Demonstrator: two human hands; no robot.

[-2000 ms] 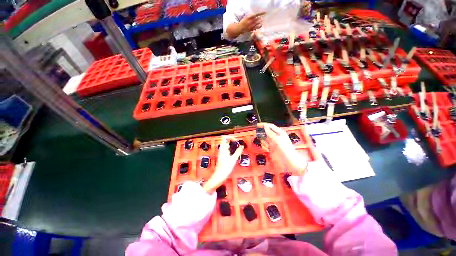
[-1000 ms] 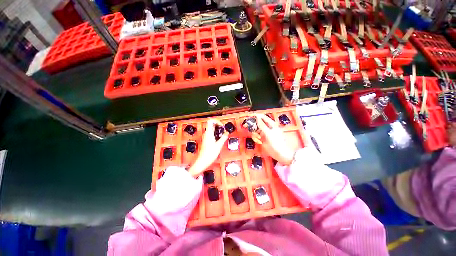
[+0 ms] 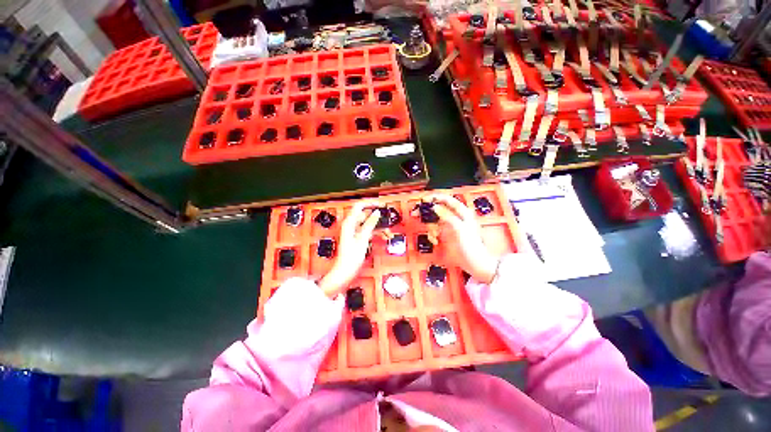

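The red working tray (image 3: 380, 359) lies in front of me, with dark, roughly square watch heads in many pockets. My left hand (image 3: 353, 245) is over its upper middle, with its fingertips at a dark watch head (image 3: 387, 217) in the top row. My right hand (image 3: 461, 232) is right of it, with its fingers on another dark watch head (image 3: 428, 212) at the top row. Whether either piece is lifted clear of its pocket cannot be told. Lower down, a watch head (image 3: 396, 285) shines pale.
A second compartment tray (image 3: 296, 146) stands beyond on a dark green board (image 3: 279, 181). A record sheet (image 3: 575, 245) lies right, then a small red box (image 3: 621, 211). Stacked trays with strapped watches (image 3: 528, 114) stand far right. A metal upright (image 3: 93, 160) is left. Another person's pink sleeve (image 3: 727, 337) shows right.
The view has tilted down since the oldest frame. My left fingers have moved slightly right to the neighbouring watch head. My right hand stays at the top row, its piece now lower and darker.
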